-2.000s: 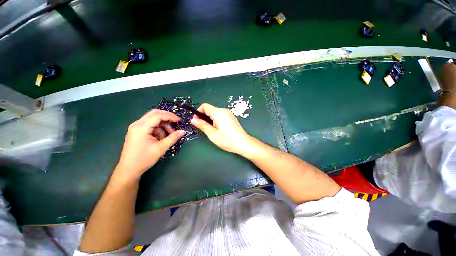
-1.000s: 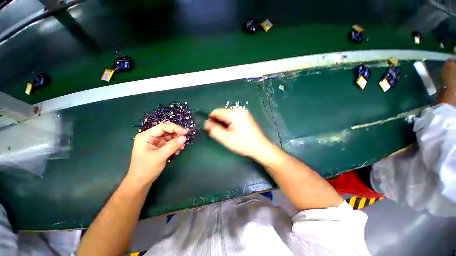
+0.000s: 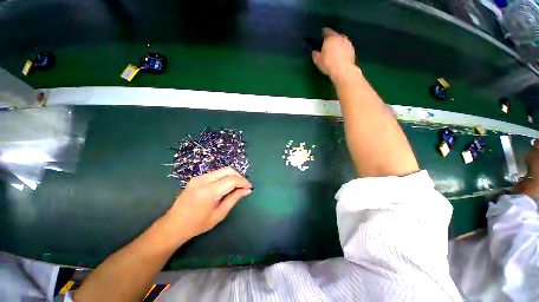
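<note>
My right hand [image 3: 335,54] reaches over the green belt beyond the white rail. A dark shape shows at its fingertips; it is at an electronic unit's place, mostly hidden, and I cannot tell whether it is gripped. My left hand [image 3: 211,197] rests at the near edge of the dark pile of leaded components [image 3: 214,153], thumb and fingers together; whether a tiny part is between them is hidden. A small pile of pale pieces [image 3: 298,156] lies right of the dark pile.
Units with yellow-white blocks lie on the conveyor belt [image 3: 248,76], one at left [image 3: 153,63]. Two units [image 3: 447,140] lie on the bench at right by a pale strip [image 3: 508,154]. The white rail [image 3: 236,101] crosses the view. Clear plastic [image 3: 38,141] is at left; a neighbour's arm [image 3: 529,171] at right.
My right hand has moved from beside the pale pile, up across the rail to over the belt. My left hand has moved slightly right and down. The view has shifted.
</note>
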